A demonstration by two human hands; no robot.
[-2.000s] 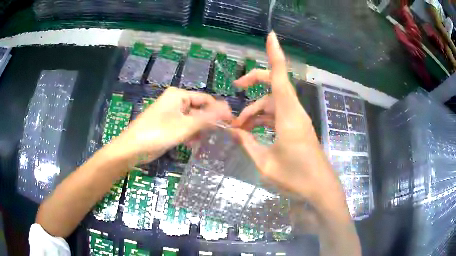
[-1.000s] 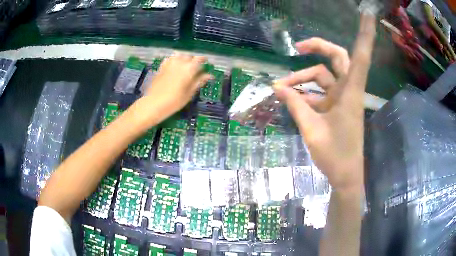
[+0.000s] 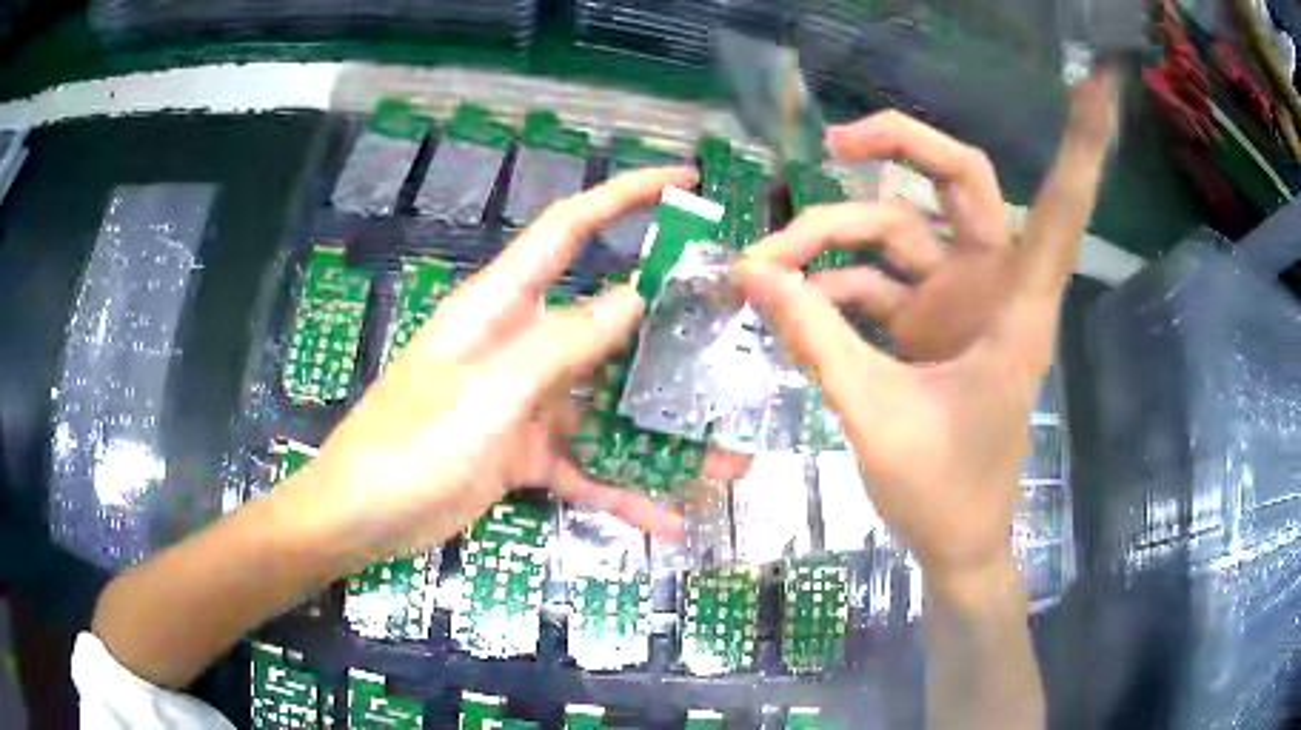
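My left hand [image 3: 471, 371] holds a green circuit board [image 3: 682, 228] tilted above the tray, thumb and index finger at its edges. A shiny silver dome sheet [image 3: 692, 350] lies over the board's lower part. My right hand [image 3: 927, 328] pinches the sheet's upper right edge between thumb and index finger. A small pale backing piece [image 3: 1109, 29] shows on a raised right fingertip. The component tray [image 3: 243, 414] below holds rows of bare green boards [image 3: 325, 328]. Several boards in the far row have grey-covered lower parts [image 3: 383, 171]. Whether the sheet is fully stuck is unclear.
A glossy sheet [image 3: 129, 357] lies left of the tray. Another clear carrier sheet lies partly under my right hand. Clear plastic wrap [image 3: 1227, 471] is piled at the right. Dark stacked trays [image 3: 614, 36] stand beyond the pale strip [image 3: 186, 89]. Red cables [image 3: 1184, 86] are upper right.
My left hand has come back from the tray's far row with a board in it. The sheet in my right hand has moved down onto that board.
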